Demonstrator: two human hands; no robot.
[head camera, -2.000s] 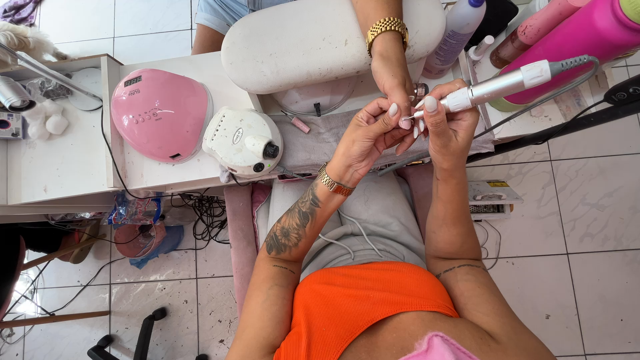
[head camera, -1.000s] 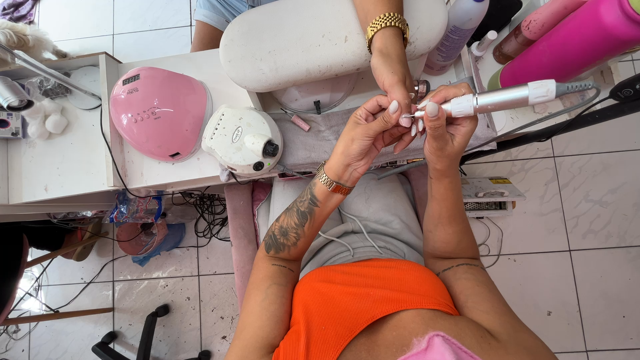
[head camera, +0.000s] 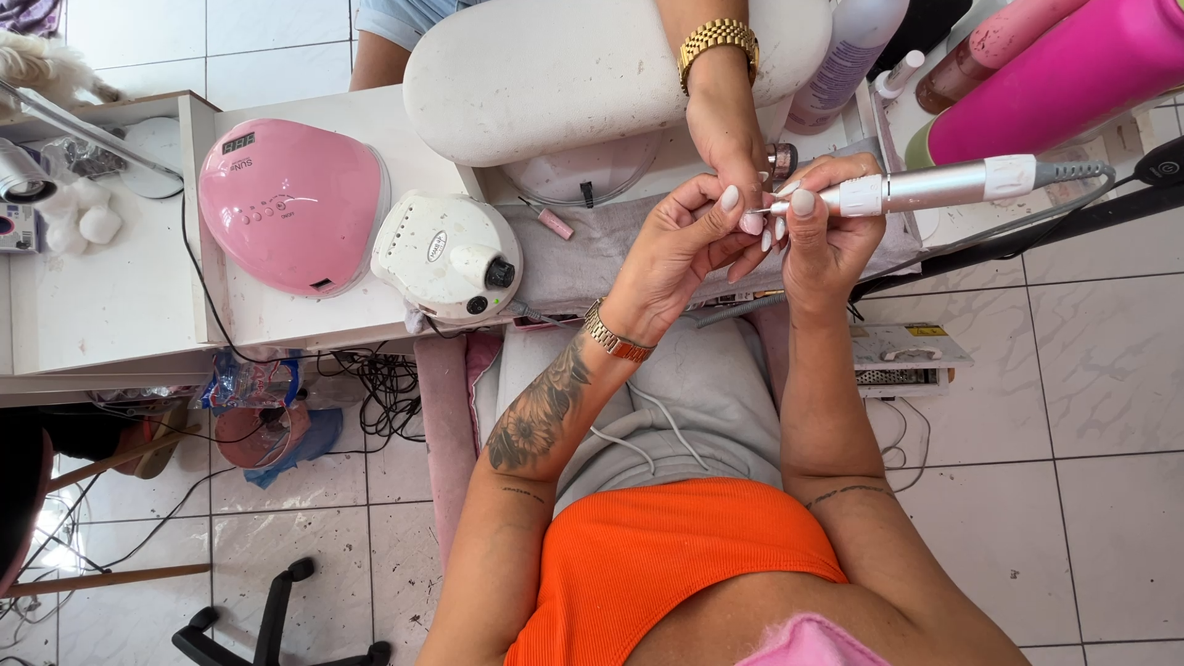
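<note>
My right hand (head camera: 832, 222) grips a silver and white electric nail drill handpiece (head camera: 934, 188), its thin bit pointing left at a fingernail. The other person's hand (head camera: 731, 139), wearing a gold watch, reaches down from the top. My left hand (head camera: 694, 231) holds a finger of that hand, thumb beside the nail under the bit. The drill's grey coiled cord loops behind my right hand. A white drill control unit (head camera: 447, 254) with a black knob stands on the table, left of my hands. Just how the bit meets the nail is too small to tell.
A pink nail lamp (head camera: 291, 208) stands left of the control unit. A white padded armrest (head camera: 592, 74) lies under the other person's forearm. A pink brush or small tool (head camera: 553, 222) rests on a grey towel (head camera: 573, 268). Bottles, including a magenta one (head camera: 1045, 83), stand at upper right.
The drill handpiece has tilted from slanting up to the right to nearly level. My left hand still holds the other person's finger.
</note>
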